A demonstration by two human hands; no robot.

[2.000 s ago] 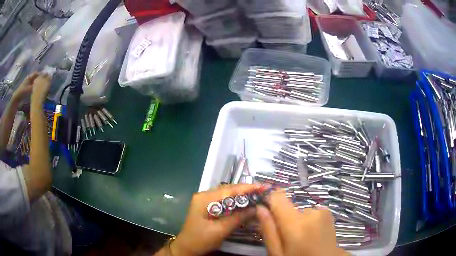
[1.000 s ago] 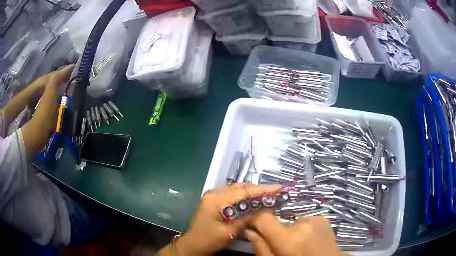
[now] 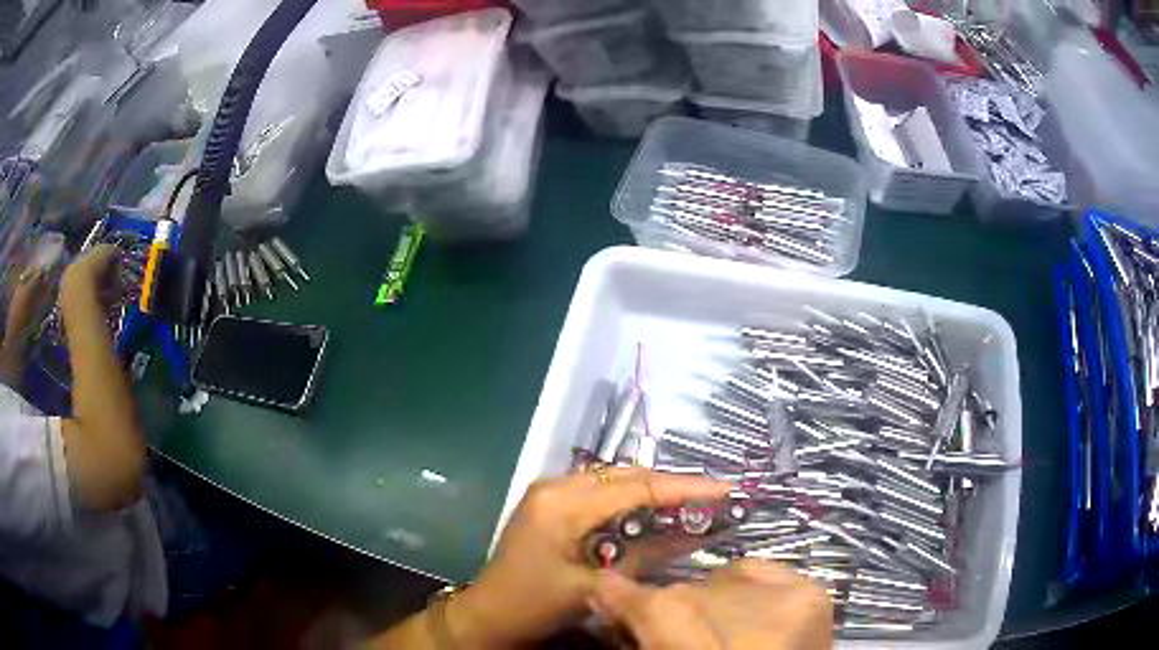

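My left hand (image 3: 547, 546) holds a row of several wired metal cylinders (image 3: 695, 518), their round ends facing me, over the near left part of the white parts tray (image 3: 788, 273). My right hand (image 3: 725, 610) is just below and right of them, its fingertips at the leftmost cylinder end; whether it grips anything is hidden. The white tray is heaped with silver cylinders with thin red wires. A few stand apart at its left side, behind my left hand. Behind the tray, a clear plastic box (image 3: 648, 229) holds cylinders in rows with red showing.
Blue parts crates (image 3: 1080, 419) stand at right. Lidded boxes (image 3: 420, 114) and small bins (image 3: 915, 191) stand at the back. A smartphone (image 3: 261, 362), a green item (image 3: 399, 264), loose parts (image 3: 254, 273) and a black hose (image 3: 229, 127) are at left, beside a coworker's arm (image 3: 95, 356).
My right fingertips have moved left along the row to the leftmost cylinder end. The held cylinders have shifted slightly right. The coworker's hands moved, then returned towards the blue crate. The view has shifted a little.
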